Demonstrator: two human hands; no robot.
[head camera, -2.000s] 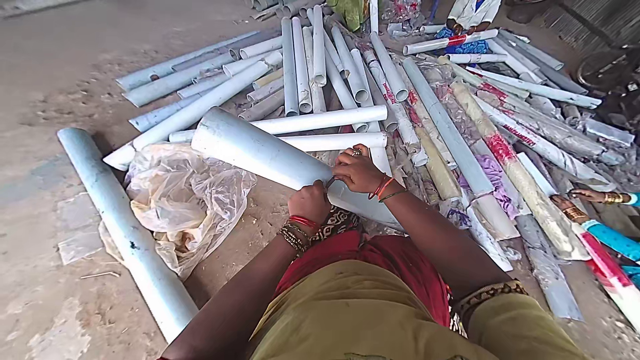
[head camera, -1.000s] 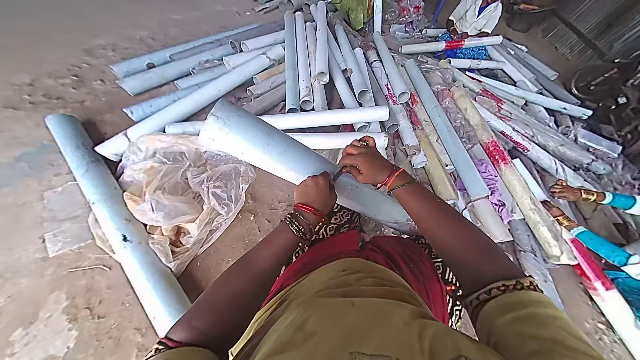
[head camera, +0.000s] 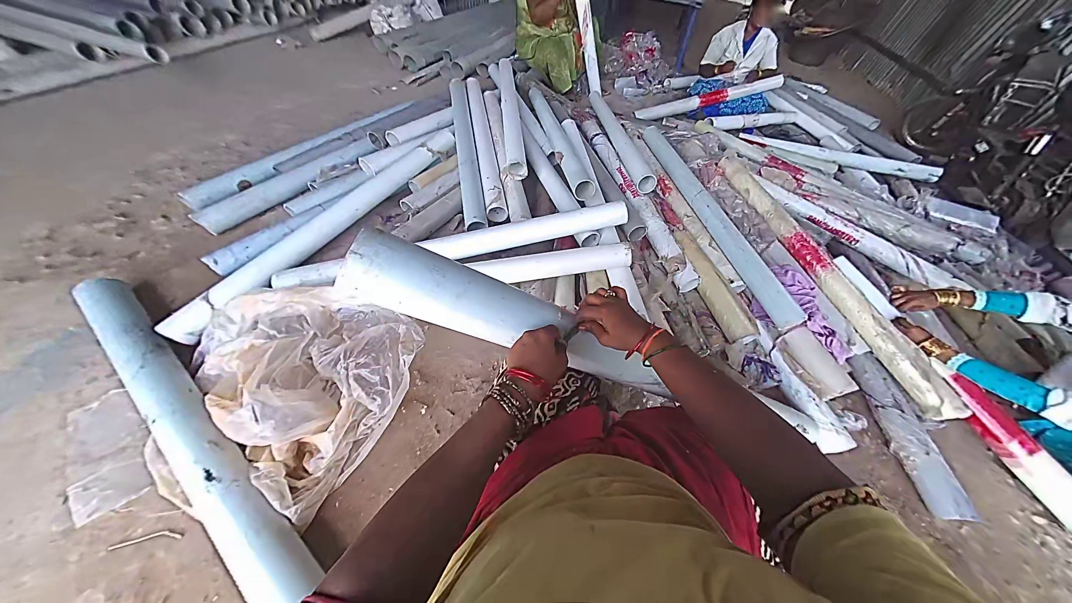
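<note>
A wide pale grey plastic pipe (head camera: 444, 285) lies aslant over my lap, its broad end toward the upper left. My left hand (head camera: 538, 356) is closed at the pipe's near edge, around a small dark object too hidden to name. Close beside it, my right hand (head camera: 613, 320) rests on the pipe with bent fingers touching the same small object. Two narrower white pipes (head camera: 536, 230) lie just beyond the wide one. Left of my left hand is a crumpled clear plastic sheet (head camera: 310, 377).
Another wide pipe (head camera: 201, 452) lies on the ground at the left. A large heap of pipes (head camera: 729, 226), some wrapped in plastic, spreads ahead and right. A co-worker's hands (head camera: 921, 314) are at the right edge. Two people sit beyond the heap, one in a white shirt (head camera: 741, 50).
The view has tilted up a little. Both my hands stay at the wide pipe. The co-worker's hands at the right have shifted somewhat.
</note>
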